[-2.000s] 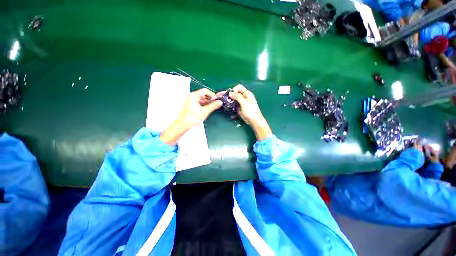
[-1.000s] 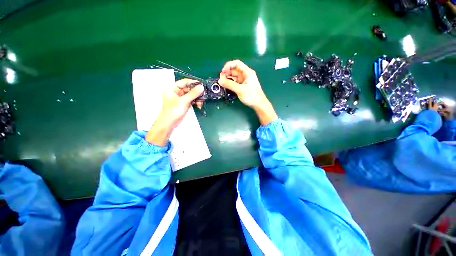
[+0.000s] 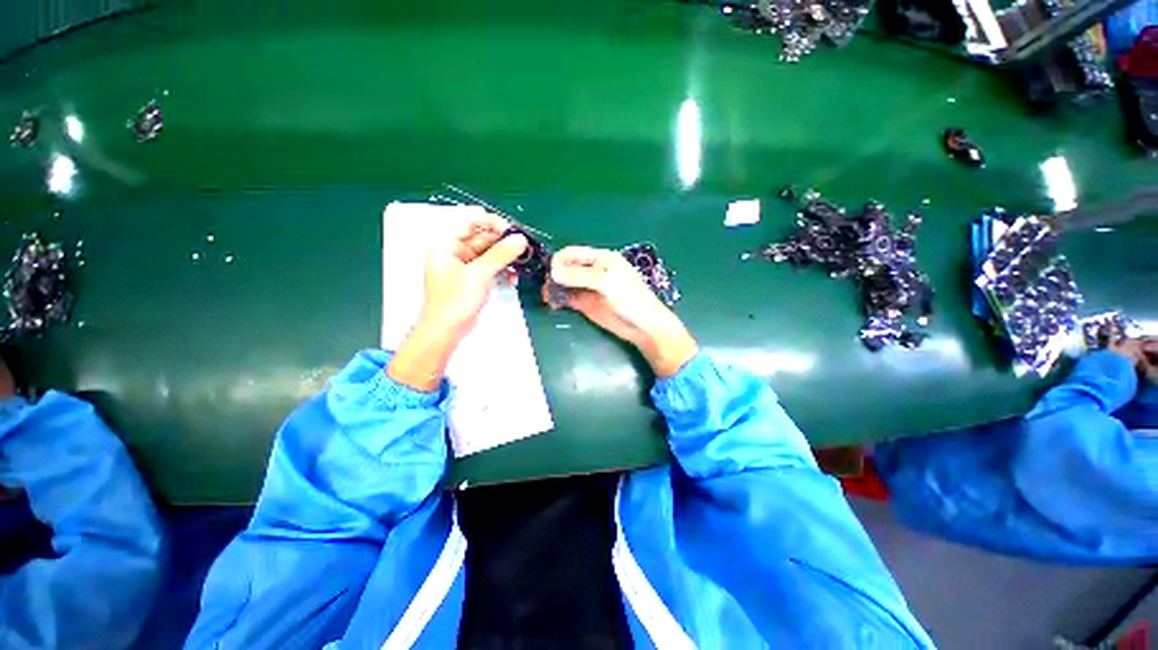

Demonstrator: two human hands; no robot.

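My left hand (image 3: 470, 273) pinches a small dark round module (image 3: 528, 260) between thumb and fingers, above the right edge of the white paper (image 3: 505, 381). My right hand (image 3: 610, 295) is close on its right, fingers curled at the module's lower right side; whether it holds a separate piece is hidden by the fingers. A small group of dark modules (image 3: 652, 269) lies on the green surface just behind my right hand. Thin silvery rods (image 3: 476, 203) lie at the paper's top edge.
A dark heap of modules (image 3: 864, 260) lies to the right, with a small white slip (image 3: 742, 213) at its upper left. Stacked trays (image 3: 1026, 286) stand further right by a neighbour's blue sleeve (image 3: 1067, 432). Another heap (image 3: 38, 286) and another person's sleeve (image 3: 83, 508) are at far left.
My right hand has come down and turned, its fingers now curled lower beside the module. The small group behind it has come into sight. The whole view has shifted a little.
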